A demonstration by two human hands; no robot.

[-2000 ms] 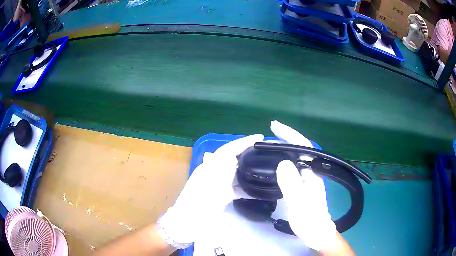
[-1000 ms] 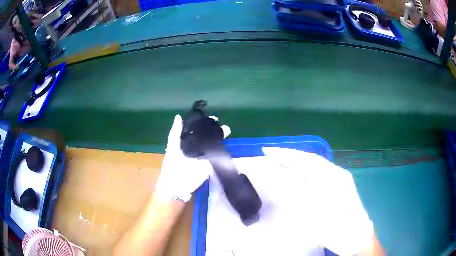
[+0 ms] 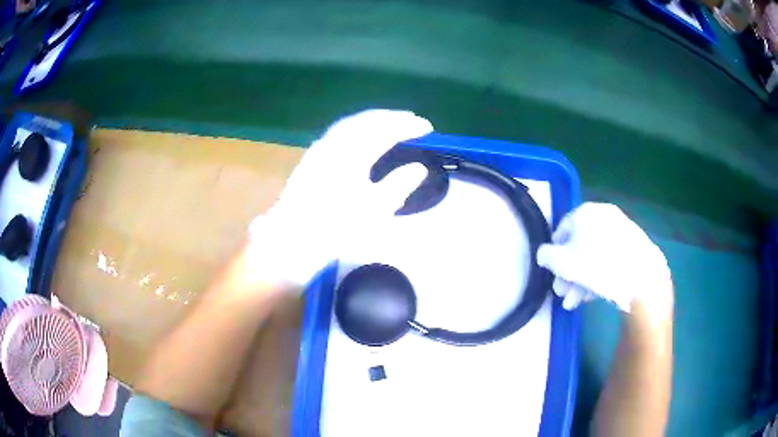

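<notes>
Black headphones (image 3: 535,224) lie over the white liner (image 3: 461,393) of a blue-rimmed tray (image 3: 564,367), band curving to the right. The lower ear cup (image 3: 376,304) rests on the liner. My left hand (image 3: 328,201), white-gloved, holds the upper ear cup (image 3: 431,183), its fingers partly covering it. My right hand (image 3: 610,260), white-gloved, pinches the headband at its right side, over the tray's right rim. A small dark square part (image 3: 377,373) lies on the liner below the lower cup.
A tan board (image 3: 171,222) is left of the tray, with a pink fan (image 3: 47,354) at lower left. Another tray with headphones (image 3: 60,171) stands at the left edge. The green conveyor belt (image 3: 341,77) runs beyond; more trays show at the upper corners.
The headphones, held folded and then turned above the tray, are now spread open over the liner. My right hand has moved to the band's right side. The view has tilted down.
</notes>
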